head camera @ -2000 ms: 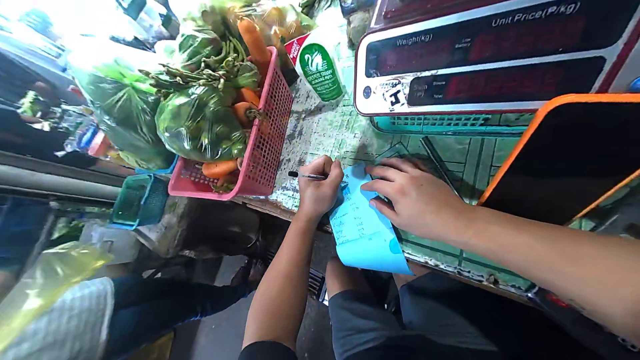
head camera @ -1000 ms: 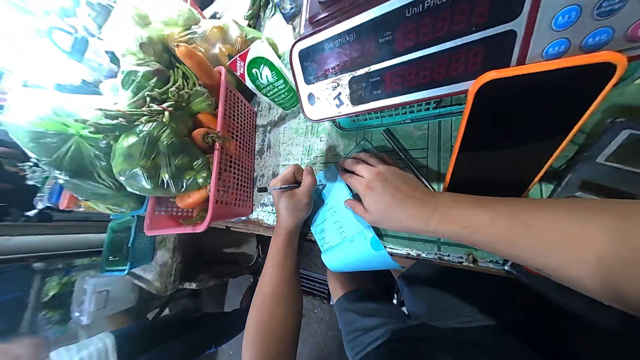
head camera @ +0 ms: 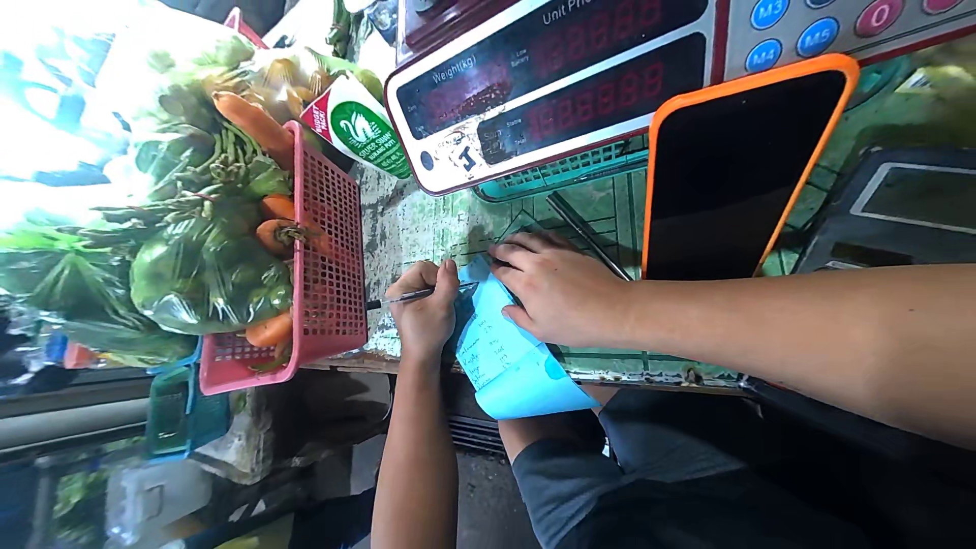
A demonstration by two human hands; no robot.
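Observation:
My left hand [head camera: 425, 309] grips a dark slim pen [head camera: 412, 295], whose tip touches the upper part of a blue sheet of paper [head camera: 507, 347]. Handwritten lines cover the sheet, and its lower end curls over the table's near edge. My right hand [head camera: 560, 286] lies palm down on the paper's upper right side, fingers bent and thumb low. Under both hands is a worn green-patterned tabletop [head camera: 427, 221]. Just beyond my right hand, another dark slim stick or pen [head camera: 587, 235] lies slanted.
A pink plastic basket [head camera: 332, 252] with carrots and bagged green vegetables stands left, near a Silver Swan pack [head camera: 362, 130]. Ahead is a digital weighing scale [head camera: 534, 84] above a teal basket [head camera: 564, 171]. An orange-edged phone [head camera: 740, 175] and a dark device [head camera: 907, 202] are at right.
My left hand keeps hold of the pen at the paper, and my right hand stays on the sheet. The checkered cloth and yellow bag at lower left two seconds ago are out of view.

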